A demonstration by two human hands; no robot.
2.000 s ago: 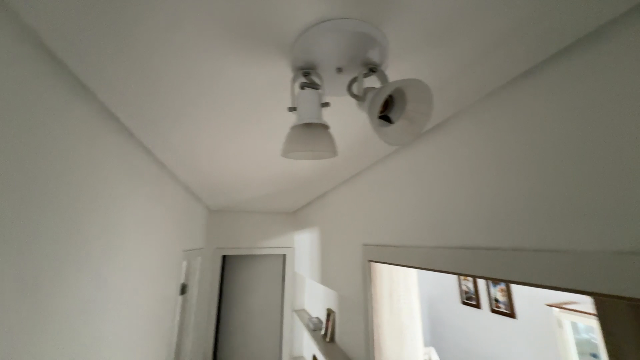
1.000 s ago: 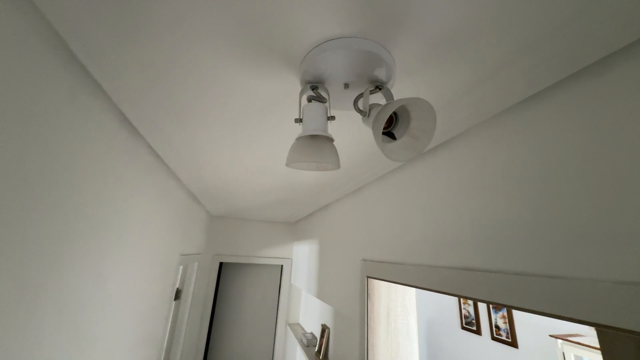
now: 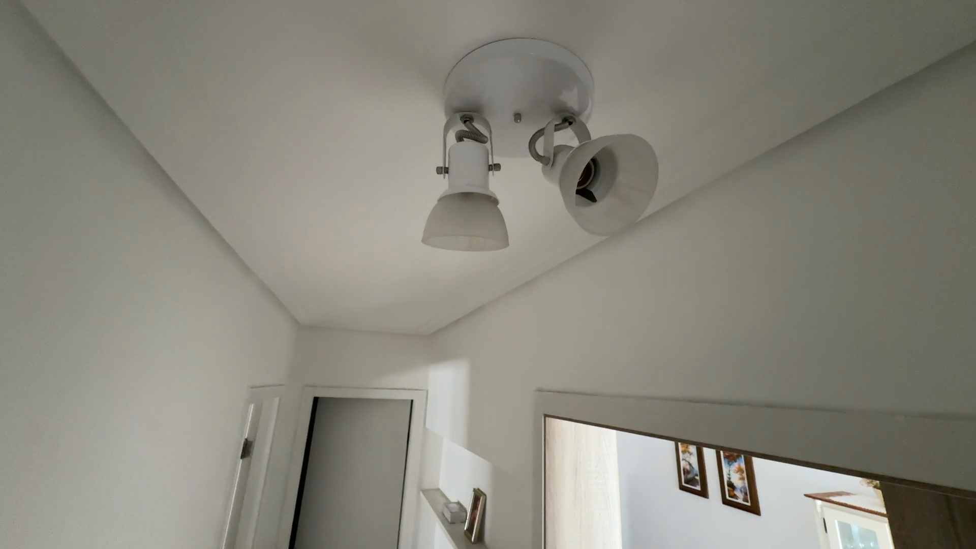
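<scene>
Neither of my hands shows in the head view. Overhead, a white round ceiling lamp base (image 3: 518, 80) is fixed to the ceiling and carries two swivel spotlights. The left spotlight (image 3: 467, 202) points down, with a frosted bell-shaped shade on a white socket body held in a metal bracket. Tilted toward the camera, the right spotlight (image 3: 610, 183) shows the inside of its shade and a dark socket; no bulb is visible there. Flexible metal conduit runs from each bracket to its lamp body.
A grey door (image 3: 354, 473) stands at the corridor's end. On the right, a wall ledge (image 3: 442, 512) holds a picture frame (image 3: 475, 515) and a small box (image 3: 454, 512). Beyond a wide opening hang two framed pictures (image 3: 737, 480), near a white cabinet (image 3: 854, 526). A white door (image 3: 245, 457) is at left.
</scene>
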